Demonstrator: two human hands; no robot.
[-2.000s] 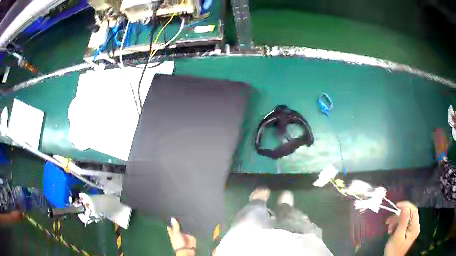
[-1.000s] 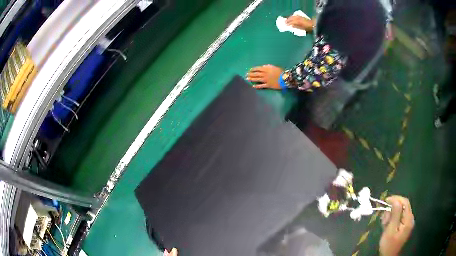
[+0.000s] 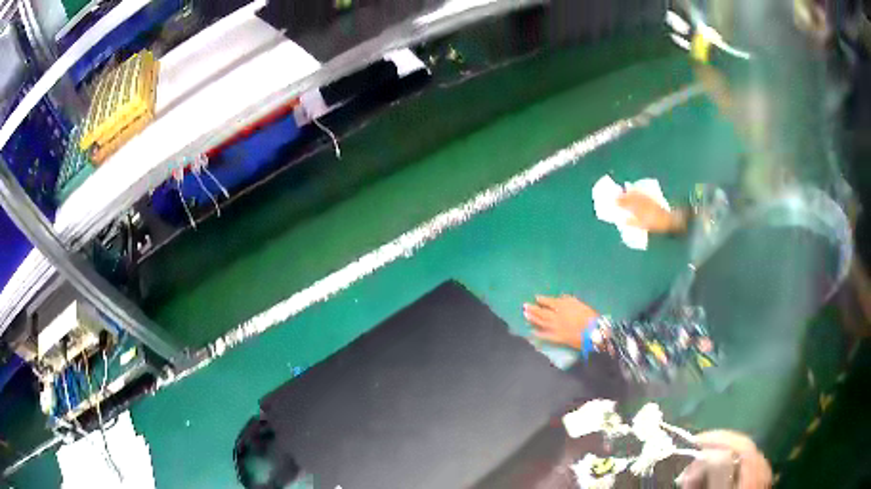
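A large black mat (image 3: 420, 396) lies tilted over the green bench in the lower middle. My right hand (image 3: 731, 463) is at the bottom right, closed on the strands of a white item (image 3: 649, 435) with several white pieces and a bit of yellow-green. These pieces hang beside the mat's right side. My left hand cannot be made out; only a tiny pale spot shows at the mat's bottom edge. A black looped object (image 3: 253, 454) shows partly from behind the mat's left corner.
Another person's hand (image 3: 563, 320) with a blue wristband rests on the green bench (image 3: 420, 263) by the mat. Their other hand (image 3: 649, 212) is on a white cloth (image 3: 611, 202). White sheets (image 3: 105, 458) lie lower left, near wired equipment (image 3: 81, 349). A yellow tray (image 3: 122, 105) is upper left.
The view has turned from the bench front towards the other person. The mat now covers part of the black looped object and sits lower in view. My right hand still holds the white item.
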